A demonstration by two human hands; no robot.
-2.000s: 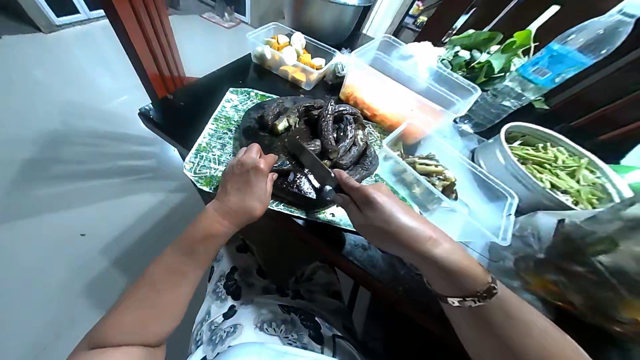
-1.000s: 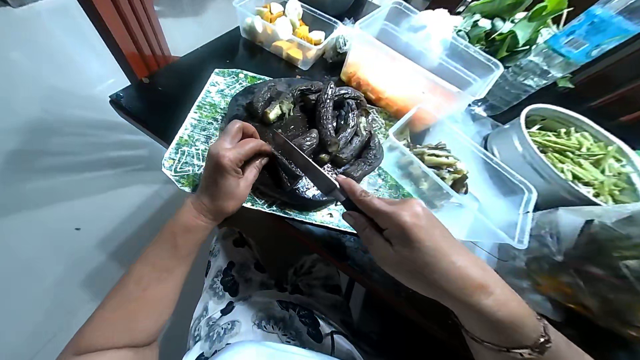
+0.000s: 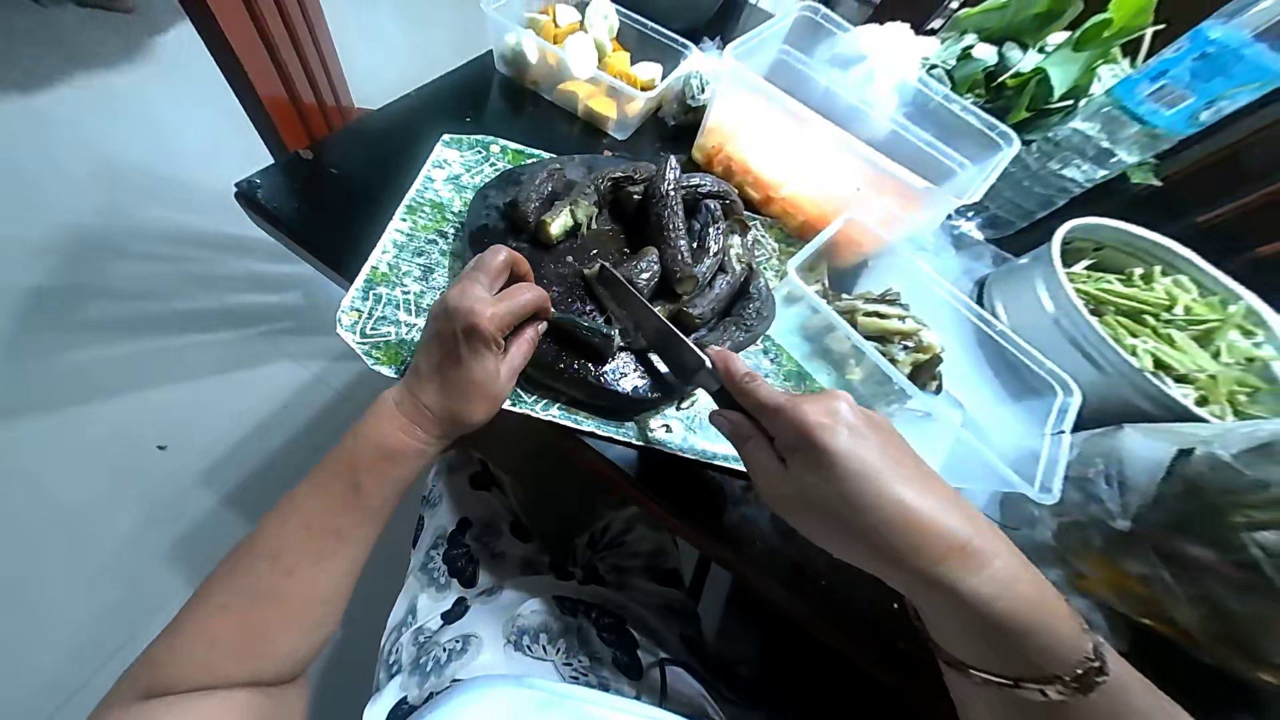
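My right hand [image 3: 820,450] grips the handle of a kitchen knife [image 3: 650,325], its blade slanting up and left over a dark round board [image 3: 500,215]. Pinched in the fingers of my left hand [image 3: 480,340] is one end of a small dark vegetable piece [image 3: 585,335], just left of the blade. Several charred, wrinkled eggplants [image 3: 672,225] are heaped on the back and right of the board. One piece with a pale green end [image 3: 565,220] lies at the back left. Under the board is a green and white patterned mat [image 3: 400,290].
Right of the board stands a plastic container [image 3: 1040,440] with peeled vegetable strips [image 3: 885,330]. Behind are a tub of orange food [image 3: 780,190] and a box of cut pieces [image 3: 590,60]. A metal pot [image 3: 1040,300] of green strips, a water bottle [image 3: 1110,130] and a plastic bag [image 3: 1150,520] are at right.
The knife blade has swung away from my left fingers, leaving a gap between them. The small dark piece shows more plainly in my left hand. The heaped eggplants stay where they were.
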